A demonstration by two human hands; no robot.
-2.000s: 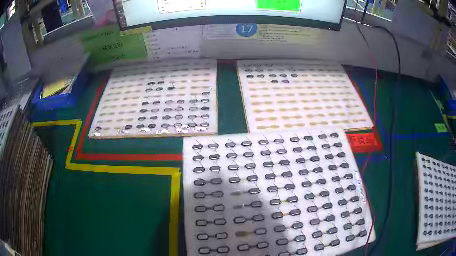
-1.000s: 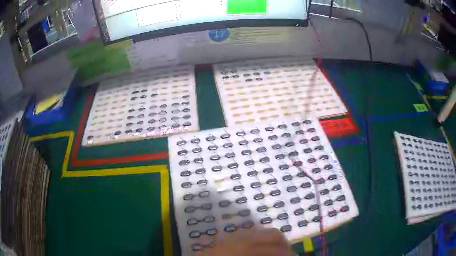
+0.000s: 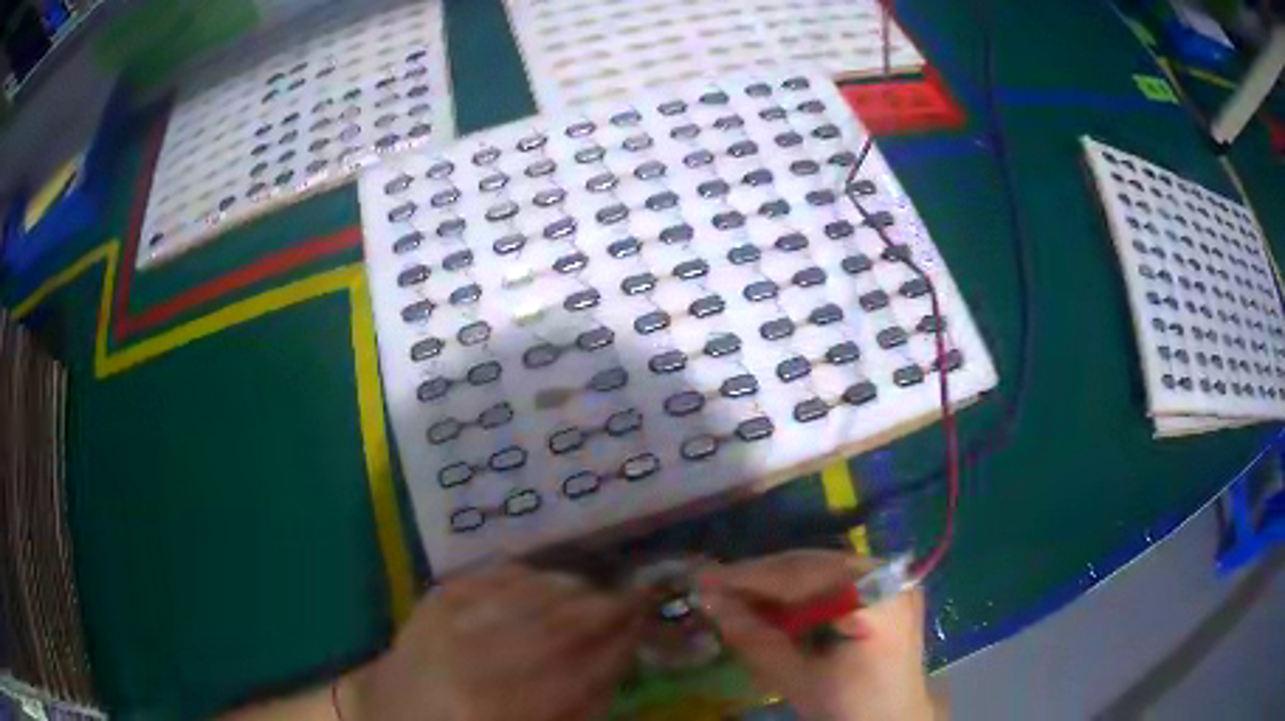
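My right hand [image 3: 839,655] is at the bottom centre, holding a red probe pen [image 3: 815,614] with a clear rear end. My left hand [image 3: 493,648] is beside it, blurred, with its fingertips at a small silvery ring fixture [image 3: 679,641]. A small pale oval component [image 3: 677,607] shows at the ring between both hands; whether my left fingers grip it cannot be told. The white component tray [image 3: 543,514] lies in front of my hands, with rows of dark-rimmed paired ovals and a brownish part [image 3: 564,399] among them.
A red probe lead [image 3: 947,479] crosses the tray's right side; a dark cable [image 3: 1017,366] runs right of it. Other trays stand behind left [image 3: 212,169], behind right [image 3: 677,42] and at right [image 3: 1191,296]. A tray stack [image 3: 31,521] and blue bin [image 3: 50,211] are left.
The view has tilted down, so the trays appear higher. Both hands now show at the bottom, with the pen and ring; one second ago only a blurred hand showed, and before that none.
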